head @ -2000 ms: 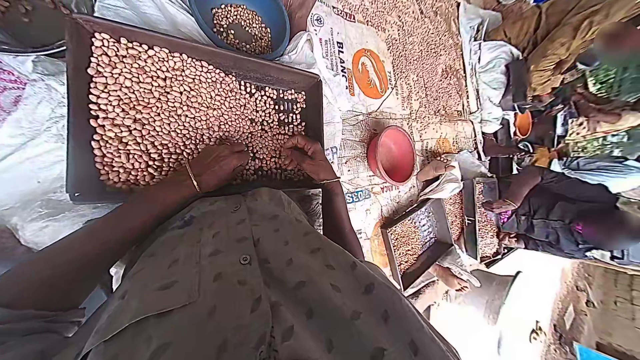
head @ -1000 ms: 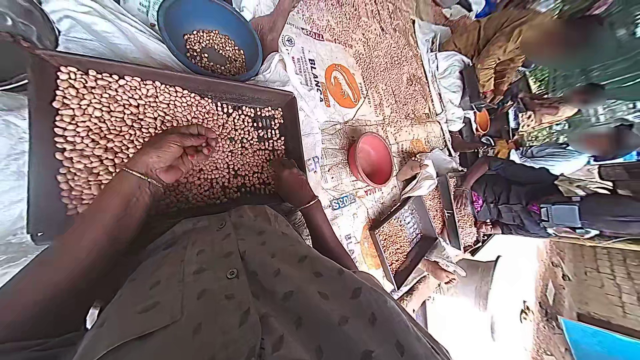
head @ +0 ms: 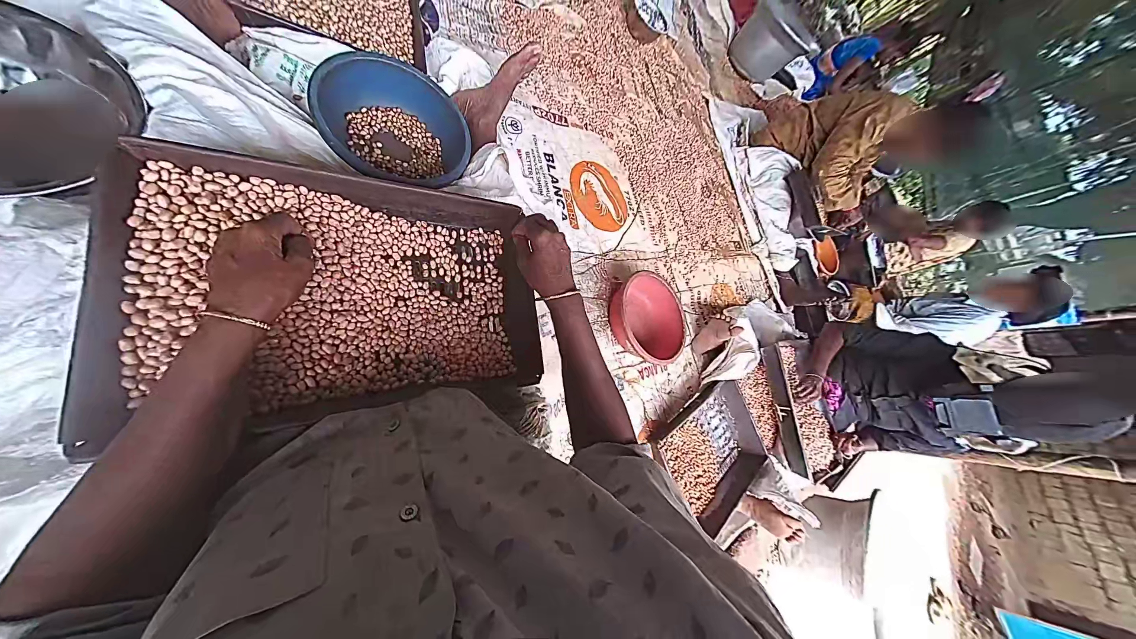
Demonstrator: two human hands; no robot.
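A dark rectangular tray point(head: 524, 302) with a layer of shelled nuts point(head: 355, 266), probably peanuts, lies in front of my torso. My left hand point(head: 260, 266) is over the left half of the nuts, its back up and its fingers curled; whether nuts are inside it is hidden. At the tray's right rim is my right hand point(head: 543, 256), fingers bent together at the edge, and I cannot tell whether they hold anything. Dark gaps of tray bottom show among the nuts at the right. Beyond the far rim stands a blue basin point(head: 324, 98) partly filled with nuts.
A red plastic bowl point(head: 650, 317) stands on printed sacks point(head: 568, 177) to the right. Many nuts are spread on the ground point(head: 648, 115) beyond. A metal basin point(head: 124, 80) is at the upper left. Other people sit at the right near more trays point(head: 741, 479); a bare foot point(head: 497, 93) is beside the blue basin.
My left hand, earlier turned up with its fingers pinched, has turned over and moved left above the nuts. My right hand has moved farther from my body along the tray's right rim.
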